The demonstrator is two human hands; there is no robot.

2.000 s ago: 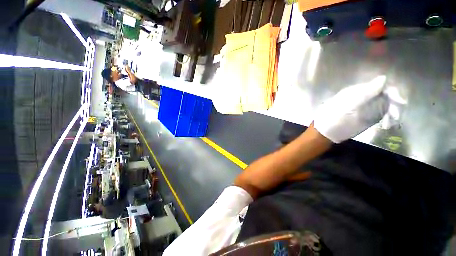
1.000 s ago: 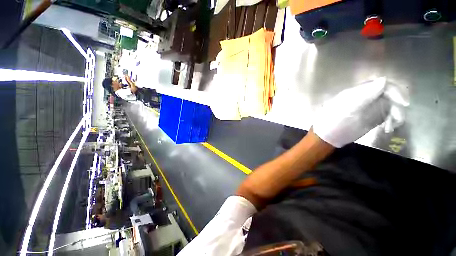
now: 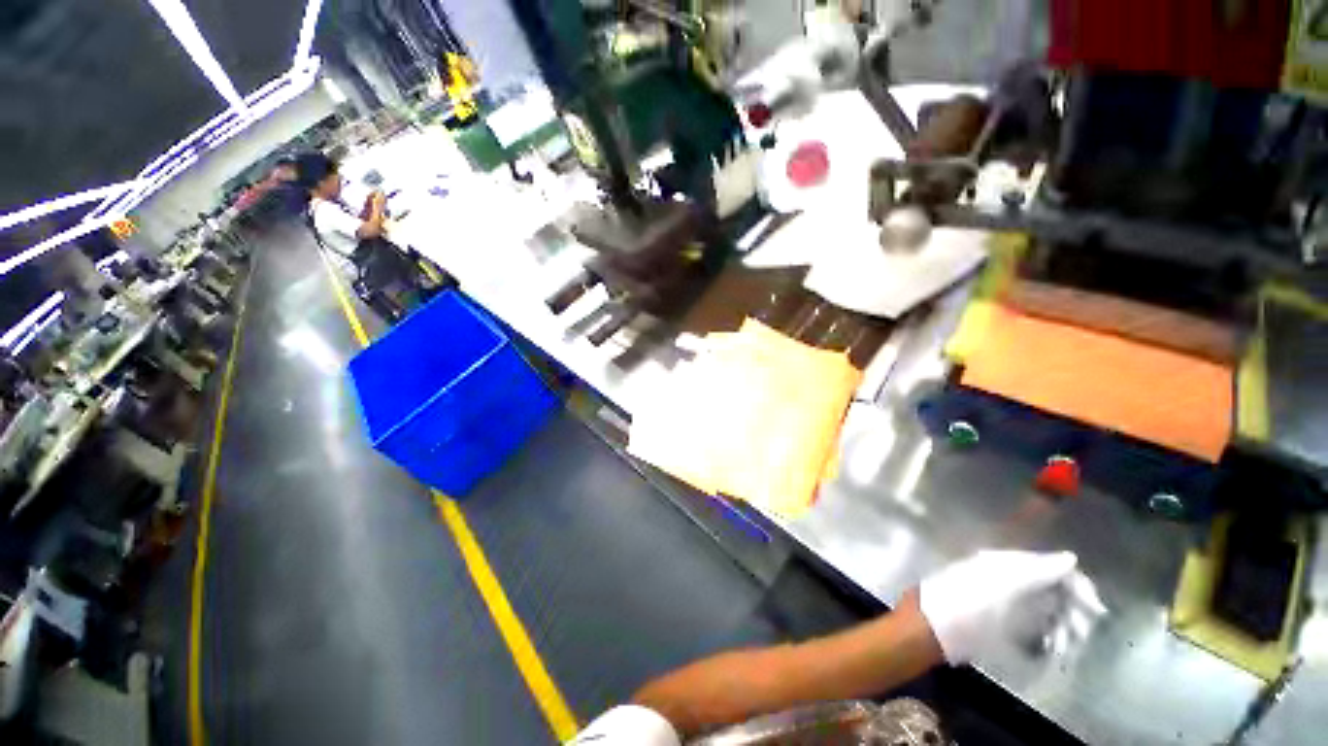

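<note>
My left hand (image 3: pixel 1012 606), in a white glove, rests over the front edge of the shiny metal bench (image 3: pixel 910 532). Its fingers are loosely curled and slightly apart, with nothing visible in them. My right hand is out of the picture. A stack of orange leather panels (image 3: pixel 750 415) lies left of the press. Another orange panel (image 3: pixel 1107 382) lies flat on the press bed below the red press head (image 3: pixel 1165 32). The dark blue button box (image 3: pixel 1114 464), with a red button (image 3: pixel 1059 475) between two green-ringed ones, is just beyond my left hand.
A black rectangle in a yellow frame (image 3: pixel 1183 619) lies right of my hand. White paper (image 3: pixel 888 270) lies behind the leather stack. A blue crate (image 3: pixel 452 386) stands on the floor at left, beside a yellow line. A person (image 3: pixel 350 226) is at the far benches. A dark green press (image 3: pixel 677 139) stands behind.
The view has turned and risen, bringing the press, its orange panel and the yellow-framed rectangle into view. My left hand stays near the bench's front edge, still loosely curled.
</note>
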